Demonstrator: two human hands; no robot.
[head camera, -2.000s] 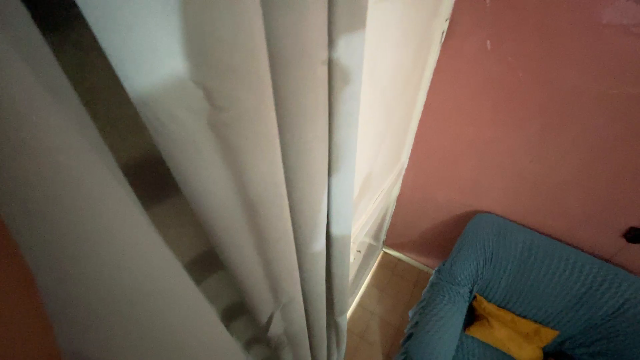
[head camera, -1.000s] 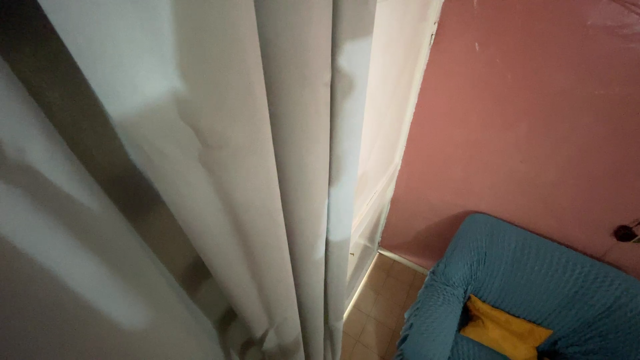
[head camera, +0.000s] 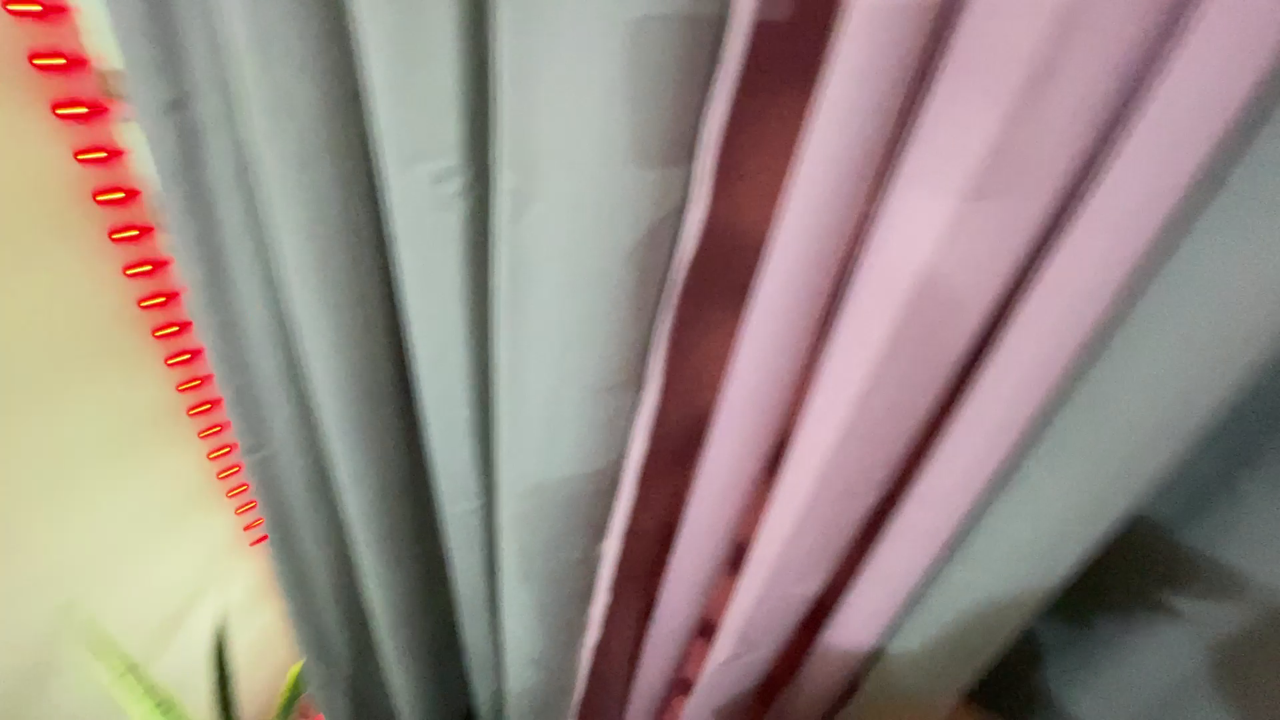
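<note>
Neither my left hand nor my right hand shows plainly in the head view. Grey curtain panels (head camera: 560, 300) hang in long folds through the left and centre. To their right, more curtain folds (head camera: 900, 300) look pink and slant down to the left. A dark reddish gap (head camera: 720, 260) runs between the two sets. Farther right, a grey-green stretch of fabric (head camera: 1090, 420) slopes down, with dark shadows on it near the lower right corner.
A strip of glowing red lights (head camera: 152, 300) runs down a pale wall (head camera: 70, 420) left of the curtains. Green plant leaves (head camera: 222, 670) rise at the bottom left. The picture is somewhat blurred.
The view has swung far round: the blue-covered sofa, yellow cushion and pink wall seen earlier are out of view, and the red lights and plant leaves now show.
</note>
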